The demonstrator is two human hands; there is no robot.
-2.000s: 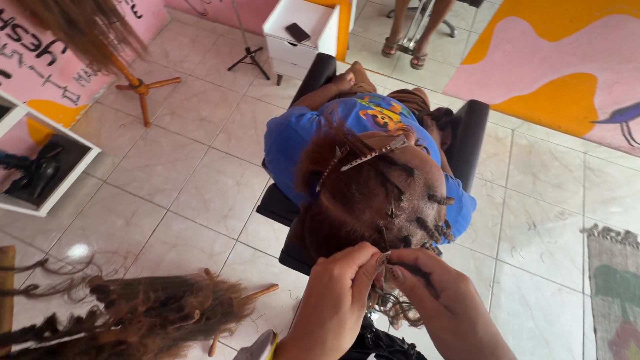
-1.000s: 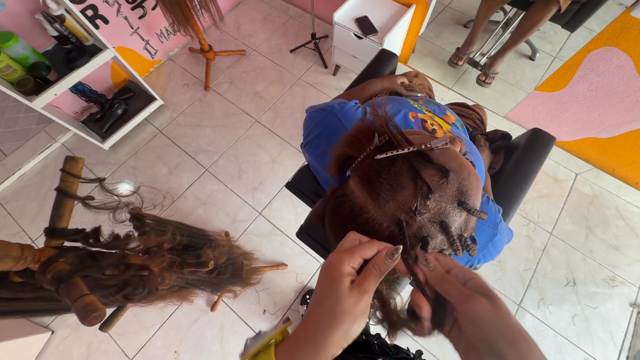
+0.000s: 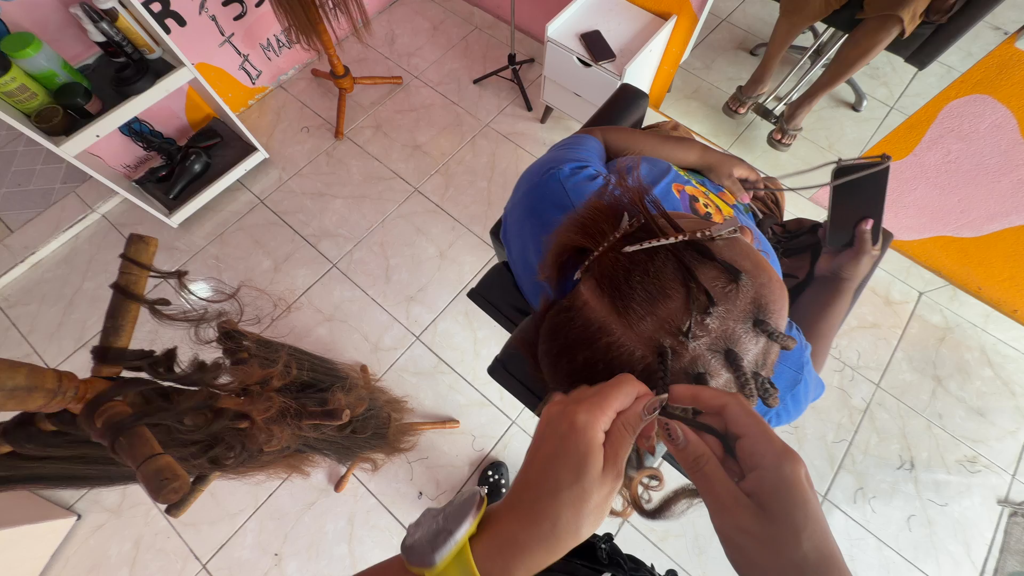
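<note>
A seated person's head [image 3: 640, 320] is below me, the reddish-brown hair parted and held back by two patterned hair clips [image 3: 680, 238]. Short finished twists [image 3: 740, 372] stand at the right side of the scalp. My left hand [image 3: 596, 440] pinches the lower end of a thin braid [image 3: 663, 368] between thumb and fingers. Close against it, my right hand [image 3: 740, 464] grips dark strands of the same braid. Curly lighter hair ends [image 3: 640, 488] hang below the fingers. My left wrist bears a yellow band with a grey pad [image 3: 444, 532].
At left, a wooden rack [image 3: 128, 312] holds loose hair extensions [image 3: 272, 400]. White shelves [image 3: 224, 172] carry bottles and a black hair dryer [image 3: 190, 170]. A white drawer unit [image 3: 580, 76] bears a phone. The seated person holds another phone [image 3: 858, 200]. Another person's feet [image 3: 784, 132] show behind.
The seated person's hand with a phone and cable has come into view at the right. My hands have stayed together at the hair by the scalp. The view has shifted.
</note>
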